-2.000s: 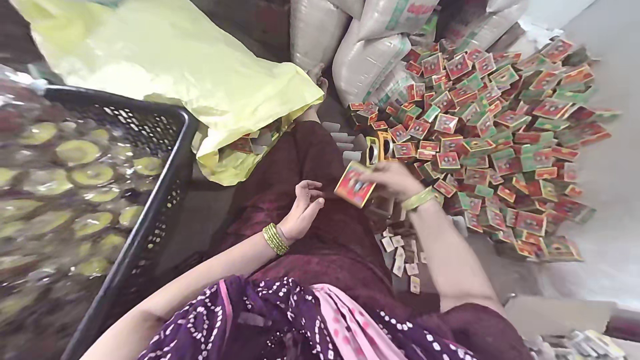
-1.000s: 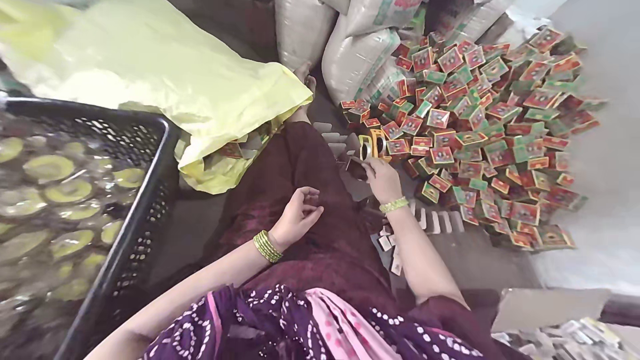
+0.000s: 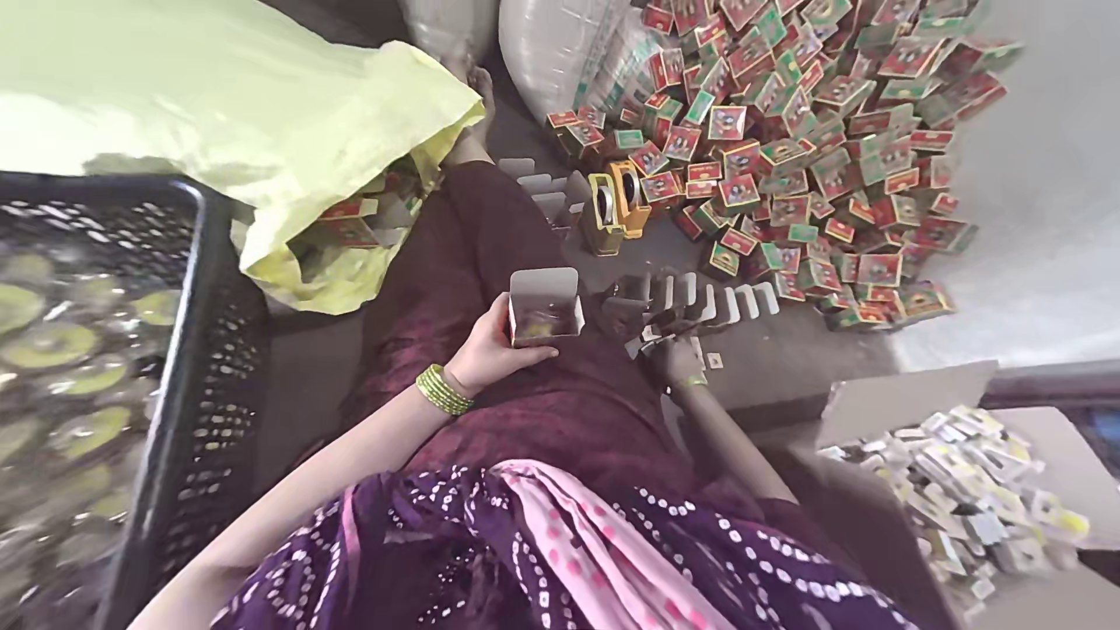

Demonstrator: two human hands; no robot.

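My left hand (image 3: 499,350) holds a small open cardboard box (image 3: 544,306) over my lap, its grey-white flap raised and something dark and partly yellow inside. Down by my right leg, my right hand (image 3: 675,363) is at small pale pieces on the floor; its fingers are dim, so what they hold is unclear. Just above it stands a row of open small boxes (image 3: 713,304) with upright flaps. Two yellow tape dispensers (image 3: 615,206) stand upright on the floor beyond my knee.
A large pile of red and green small boxes (image 3: 814,157) lies at the upper right. On the left are a black plastic crate (image 3: 197,350) of wrapped items and a yellow sheet (image 3: 219,96). A carton (image 3: 910,394) of small pale pieces stands at the lower right.
My left hand, with no box in it earlier, now holds an open one. My right hand has moved down from near the tape dispensers to the floor beside my leg.
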